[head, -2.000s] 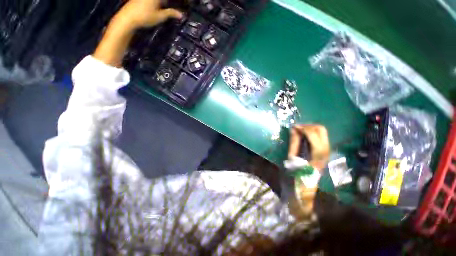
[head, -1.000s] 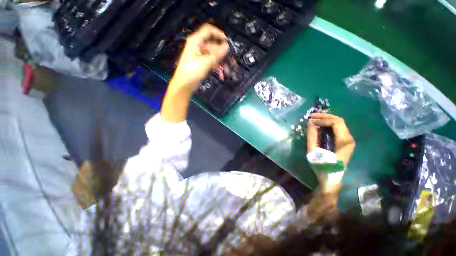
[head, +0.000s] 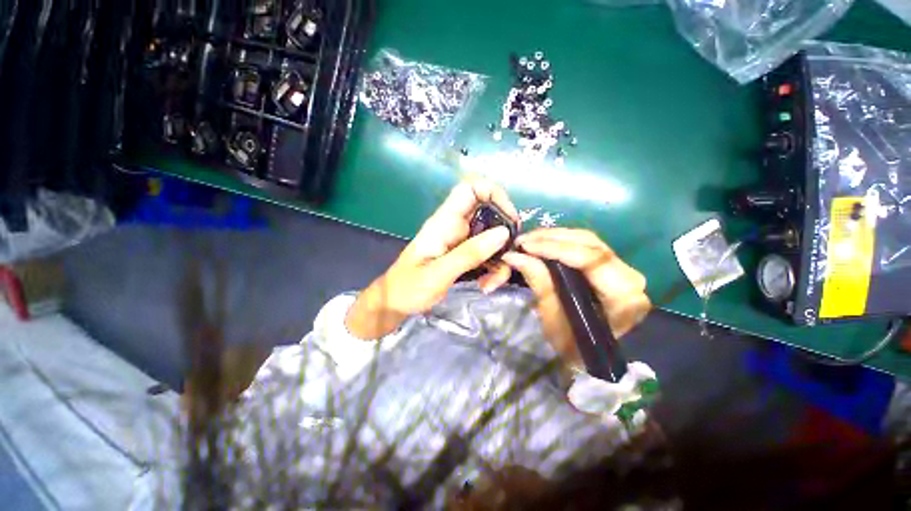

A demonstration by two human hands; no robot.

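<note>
My left hand (head: 430, 264) holds a small black watch case (head: 491, 226) between thumb and fingers at the bench's front edge. My right hand (head: 584, 279) holds a thick black dispensing syringe (head: 587, 324), with a white-and-green rear end at the wrist. My right fingertips meet the case's right side; whether they pinch a tiny part is too small to tell. A loose pile of small rings (head: 532, 108) and a clear bag of tiny parts (head: 418, 95) lie beyond my hands. The black blister tray (head: 317, 150) with cases is at the left.
A black controller (head: 811, 190) with knobs, gauge and yellow label stands at right, partly under plastic. A whitish square pad (head: 707, 256) lies left of it. Crumpled clear plastic (head: 754, 30) lies at the top. Dark stacked trays (head: 60, 90) are far left. Tiny glinting parts (head: 539, 218) lie near my fingers.
My left hand has left the tray and now holds a case at the bench edge. My right hand has come from near the ring pile to meet it. The view has shifted.
</note>
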